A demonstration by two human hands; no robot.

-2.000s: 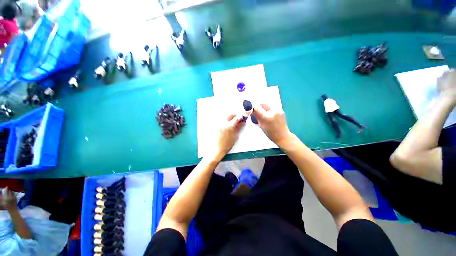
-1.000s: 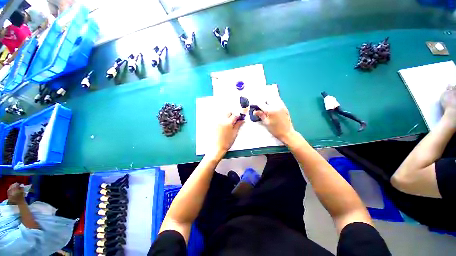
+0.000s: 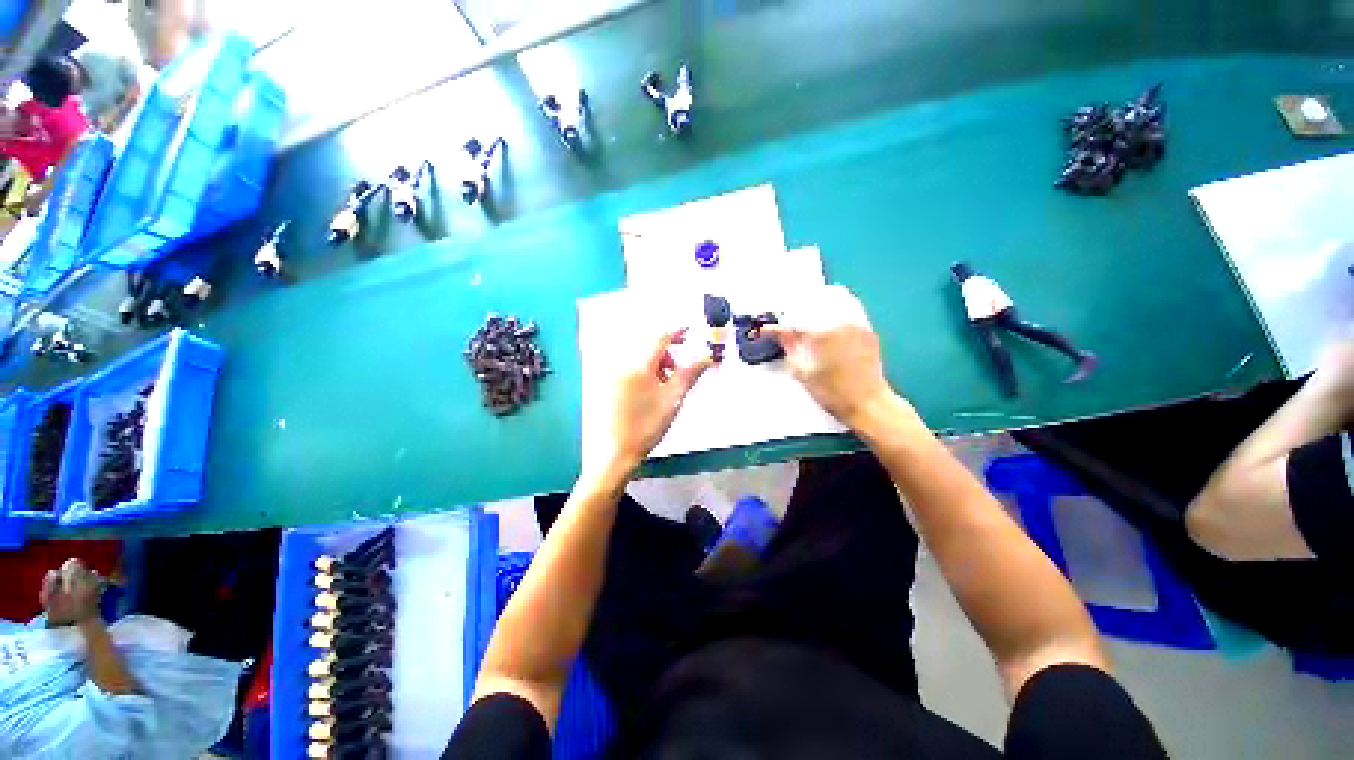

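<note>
A small figure piece [image 3: 717, 315], black at the top with a beige part below, is over the white paper [image 3: 639, 319]. My left hand [image 3: 651, 398] has its thumb and forefinger at the lower end of this piece; whether they grip it is too blurred to tell. My right hand [image 3: 835, 356] holds a rounded black part [image 3: 757, 339] between its fingertips, just right of the figure piece. A small purple pot [image 3: 707, 254] stands on the paper above. A heap of small brown-black parts [image 3: 507, 364] lies left of the paper.
A blue tray [image 3: 483, 594] with rows of black-and-beige figures is at lower left. Blue bins [image 3: 193, 446] stand farther left. Spaced figures [image 3: 477, 171] lie along the back. A black-and-white figure [image 3: 983, 297] and another dark heap [image 3: 1111, 141] lie right. People sit at both sides.
My left fingers have loosened and shifted slightly left and down from the figure piece. My right hand keeps the black part, now showing more openly. The view has shifted slightly.
</note>
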